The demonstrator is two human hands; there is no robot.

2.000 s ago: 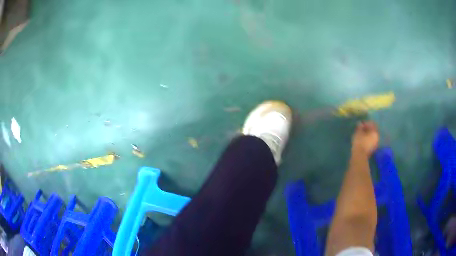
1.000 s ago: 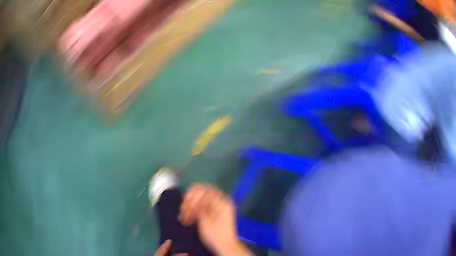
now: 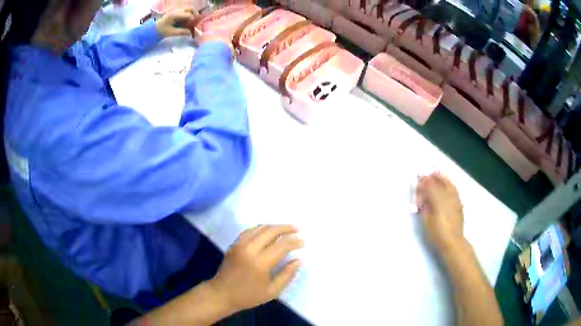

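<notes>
My left hand (image 3: 260,266) is at the near edge of the white tabletop (image 3: 344,184), fingers spread and empty. My right hand (image 3: 439,207) is over the table's right part, fingers curled. A small pale spot shows beside its fingertips; whether the hand holds anything is unclear. Pink housings with brown straps arched across them stand side by side at the table's far end; the nearest housing (image 3: 328,79) shows a dark round grille opening. Neither hand touches a housing.
A person in a blue smock (image 3: 140,165) sits close at the left, hands at the far housings. Small pieces (image 3: 171,69) lie near that person's arm. A green belt (image 3: 468,143) with rows of pink housings runs along the right. A blue and brown box (image 3: 549,264) is at lower right.
The view has swung from the green floor, blue stools and my shoe up to the white table and belt. Both my hands are now over or at the table.
</notes>
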